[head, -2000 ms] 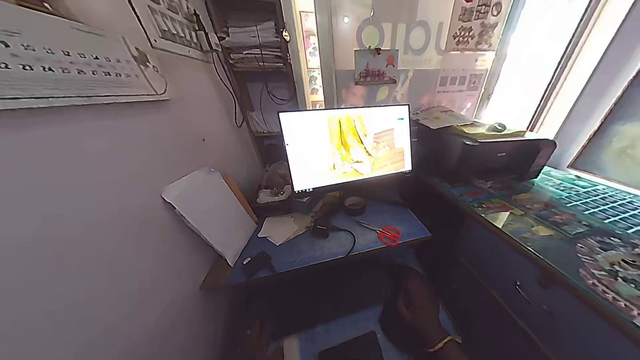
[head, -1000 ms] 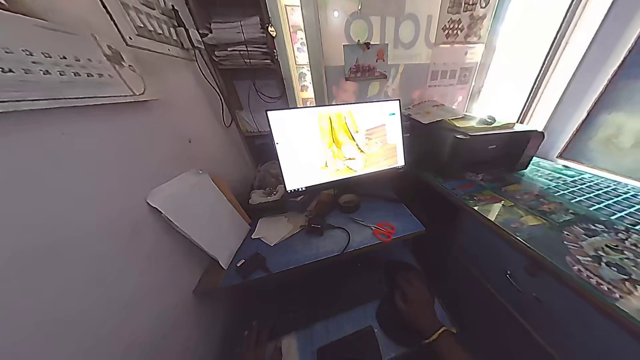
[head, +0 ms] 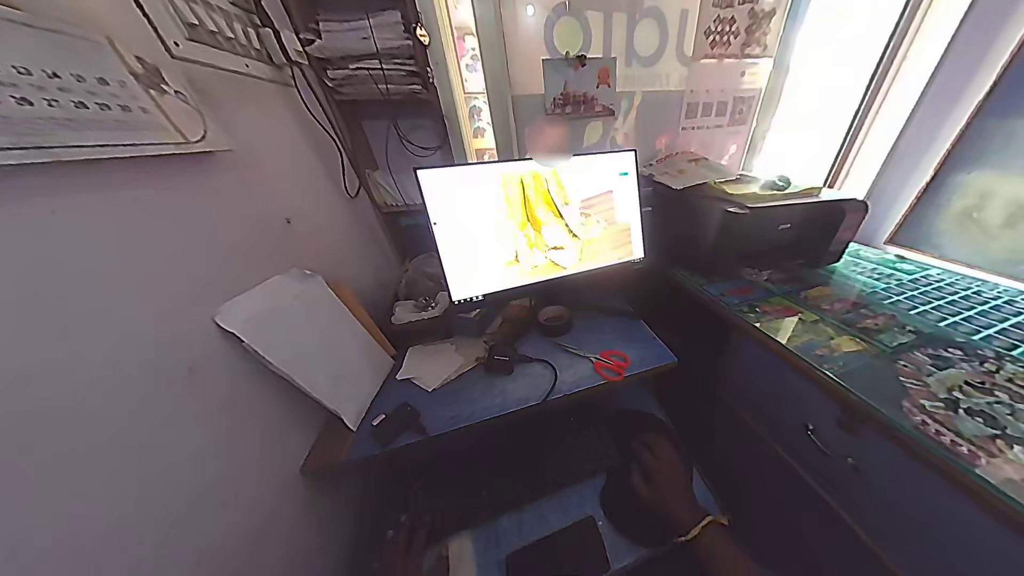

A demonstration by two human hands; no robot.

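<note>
My right hand (head: pixel 662 472), with a yellow band at the wrist, rests over a dark mouse pad (head: pixel 620 512) on the lower blue shelf; shadow hides whether a mouse is under its fingers. Low in the view, my left hand (head: pixel 406 544) lies in deep shadow near the left end of that shelf, its hold unclear. Between the hands sits a dark flat rectangular object (head: pixel 560 550). Above them, a lit monitor (head: pixel 536 224) shows a yellow picture. Red-handled scissors (head: pixel 610 365) lie on the upper blue desktop (head: pixel 472 408).
A roll of tape (head: pixel 554 320), papers (head: pixel 436 362) and a black adapter with a cable (head: pixel 502 360) are on the desktop. A white packet (head: pixel 308 344) leans at the left wall. At right, a printer (head: pixel 788 232) stands on a glass-topped counter (head: pixel 848 384).
My right hand stays around the mouse pad, and my left hand stays low in shadow. The view has shifted slightly; nothing else has plainly changed.
</note>
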